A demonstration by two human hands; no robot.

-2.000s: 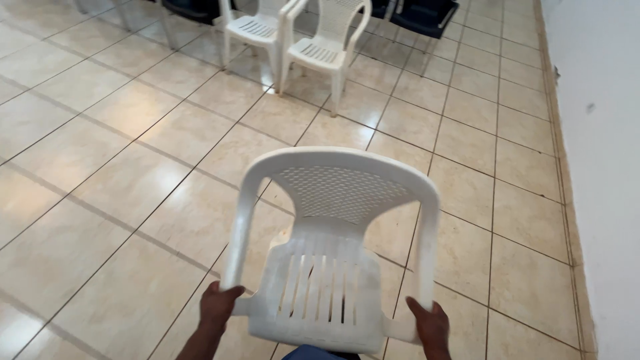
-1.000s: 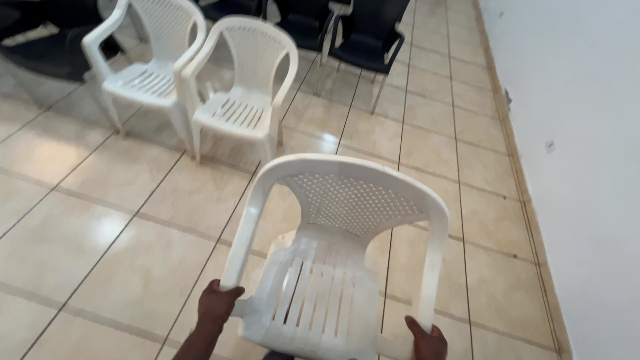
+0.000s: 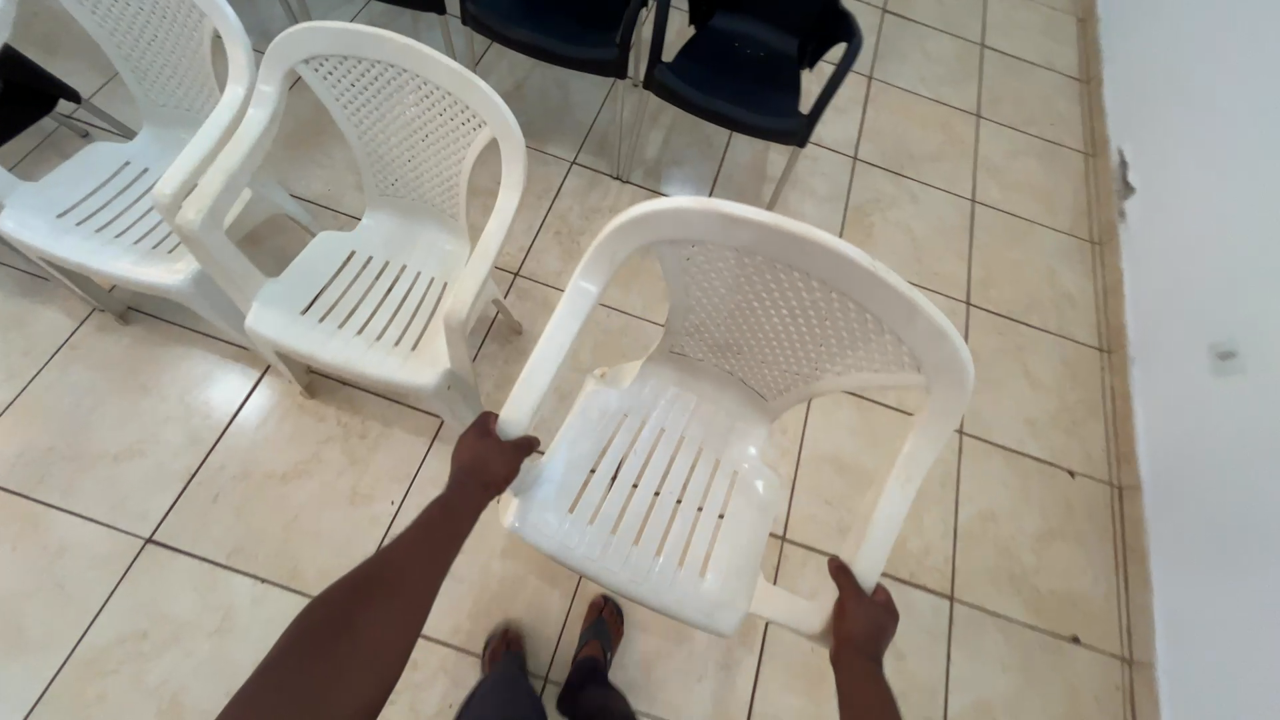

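A white plastic armchair (image 3: 650, 480) with a woven-pattern backrest and a slatted seat is between my two hands, its back facing away from me. My left hand (image 3: 490, 460) grips the front end of its left armrest. The front end of the right armrest is in my right hand (image 3: 862, 612). Just left of the held chair stands a similar white plastic armchair (image 3: 360, 290), with another white plastic armchair (image 3: 120, 200) beside it. Whether the held chair's legs touch the floor cannot be seen.
Black chairs with metal legs stand in a row beyond, one (image 3: 740, 75) at the top centre and another (image 3: 555, 30) to its left. A white wall (image 3: 1200, 450) runs along the right side. Light floor tiles (image 3: 230, 480) lie underfoot, and my feet show at the bottom.
The held chair has moved forward, nearer the white and black chairs, and now sits turned beside the white pair. Both hands have kept their grip on its armrests.
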